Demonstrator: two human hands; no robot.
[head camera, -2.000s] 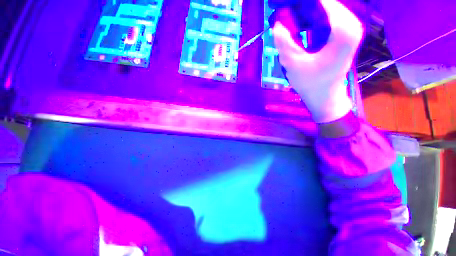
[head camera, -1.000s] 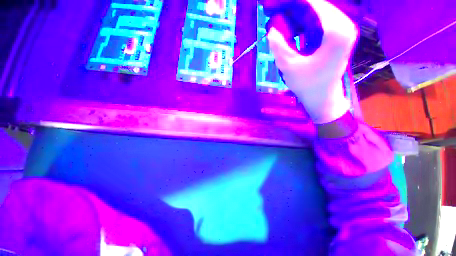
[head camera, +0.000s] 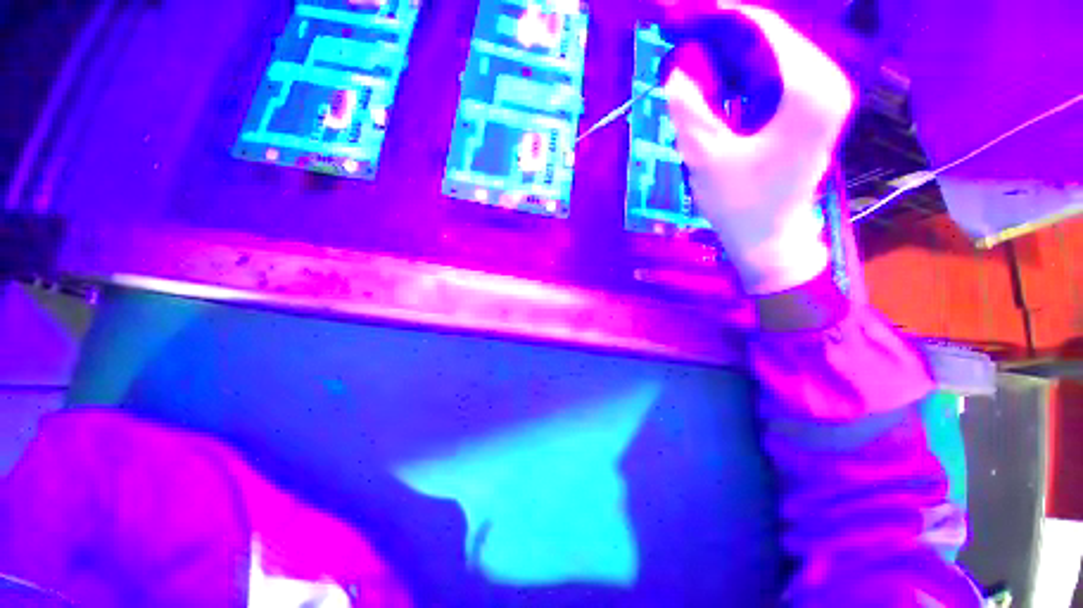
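My right hand (head camera: 766, 143), in a glove glowing white-pink, is closed on a thin-shafted tool. The pale shaft (head camera: 618, 113) projects left and down from the fingers, its tip at the right edge of the middle circuit board (head camera: 513, 113). Whether it touches cannot be told. The left circuit board (head camera: 333, 89) and the right circuit board (head camera: 659, 154) glow cyan with pink spots; my hand partly covers the right one. The boards lie on the violet-lit bed (head camera: 410, 214). My left hand is not clearly seen; a magenta sleeve shows at the lower left.
A metal edge (head camera: 392, 291) runs along the bed's front. Nearer me is a blue-green mat (head camera: 297, 380) with a bright cyan patch. A thin pale line (head camera: 986, 149) hangs at the upper right, over orange-red flooring (head camera: 950, 297). A grey panel (head camera: 1007, 475) stands at the right.
The boards sit slightly farther right and lower in the view than one second ago. The shaft still points at the middle board's right edge, and my right hand keeps its hold.
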